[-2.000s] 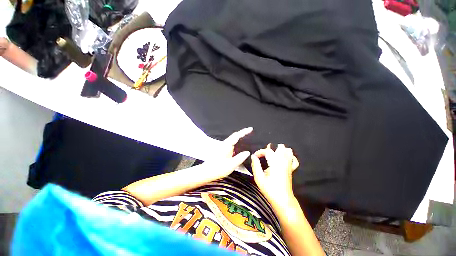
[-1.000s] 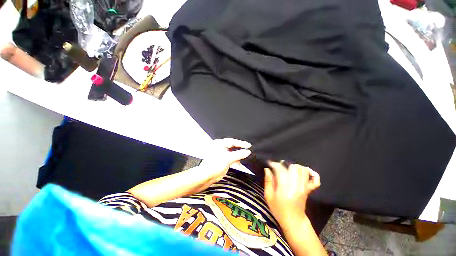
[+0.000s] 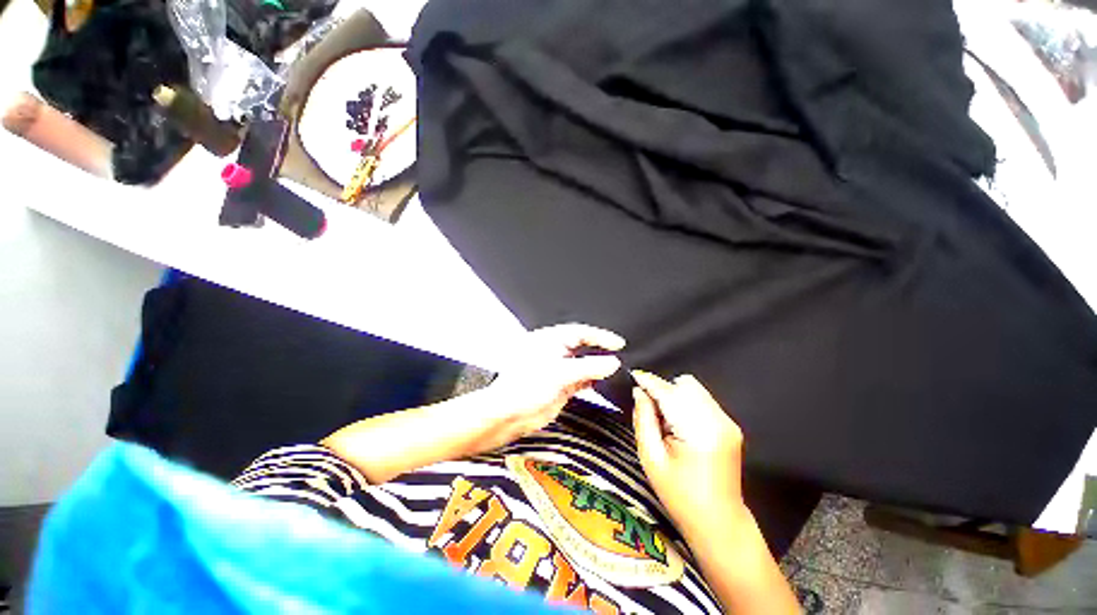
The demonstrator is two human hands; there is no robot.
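Note:
A large black garment (image 3: 722, 324) covers much of the white tabletop, with bunched folds towards its far side. My left hand (image 3: 559, 375) pinches the garment's near edge between thumb and fingers. My right hand (image 3: 688, 439) is just to its right, with thumb and index fingertips closed together close to the same edge. A thin light sliver shows at the right fingertips, perhaps a needle; it is too small to be sure. No thread can be made out.
A white dish (image 3: 322, 114) left of the garment holds small dark pieces and a yellow-orange tool (image 3: 361, 175). Beside it lie a black thread cone (image 3: 286, 207), an olive-brown spool (image 3: 193, 118), a pinkish-tan roll (image 3: 58, 135) and a clear plastic bag (image 3: 229, 72). Dark cloth (image 3: 277, 366) hangs below the table.
The right hand swung out rightward, then came back close to the left hand. The left fingers closed on the edge. The garment's far right part has shifted and folded differently.

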